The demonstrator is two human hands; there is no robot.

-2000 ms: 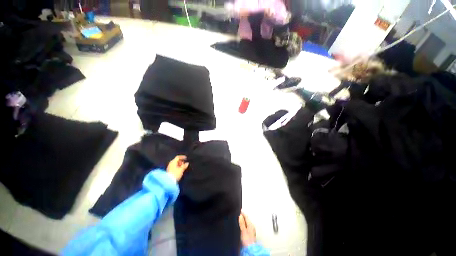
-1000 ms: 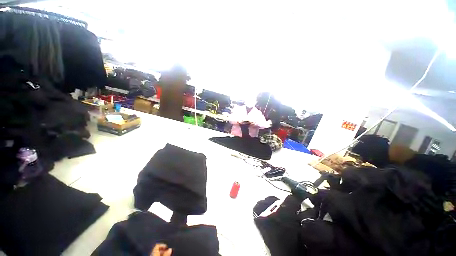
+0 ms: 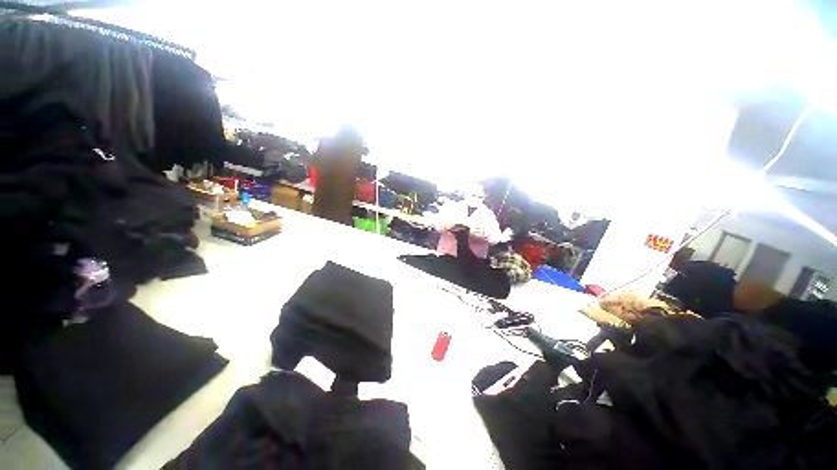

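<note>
Black trousers lie nearest in front of me, cut off by the bottom edge of the picture. Their upper part touches the near side of a thick folded black stack. A small white patch shows between the two. Neither my left hand nor my right hand is in view.
A flat black pile lies left, below a dark heap. A red cylinder stands mid-table. Corded tools and a large black heap are right. A small box is far left. A person stands across the table.
The view has tilted up since the first frame. Both hands, earlier on the trousers, have gone out of the picture at the bottom. The person across the table now shows more fully.
</note>
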